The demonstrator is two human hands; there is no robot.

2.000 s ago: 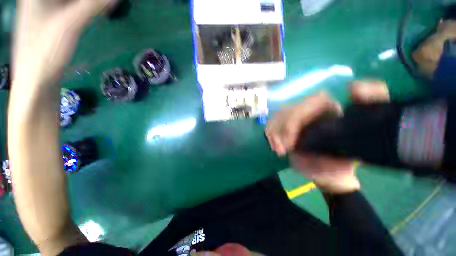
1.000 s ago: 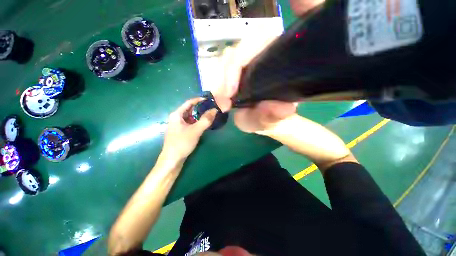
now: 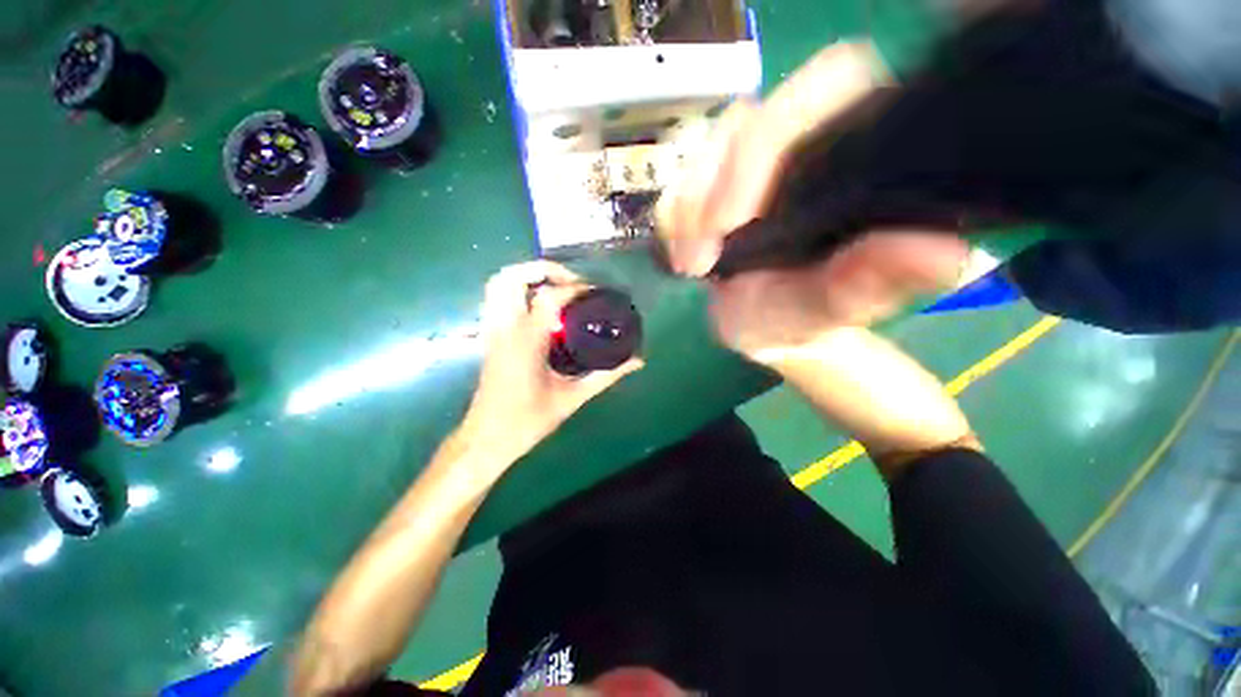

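My left hand (image 3: 524,375) holds a round black unit (image 3: 602,331) over the bench edge, its dark round face towards the camera and a red glow at its left side. My right hand (image 3: 844,293) is blurred and wrapped around the large black screwdriver (image 3: 925,164), whose front end points left towards the feeder front and lies apart from the unit. The driver's bit cannot be made out. The white screw feeder (image 3: 633,85) with blue sides stands just beyond my hands.
Two dark units (image 3: 276,164) stand left of the feeder, another (image 3: 90,71) at the upper left. A blue-lit unit (image 3: 138,398), a white-faced disc piece (image 3: 95,283) and a purple-lit piece with white discs (image 3: 23,436) stand at the left. The green bench (image 3: 327,545) ends before my body.
My left hand came in from the upper left and now holds the unit. Since one second ago the unit's face has turned to the camera and the screwdriver has drawn away from it.
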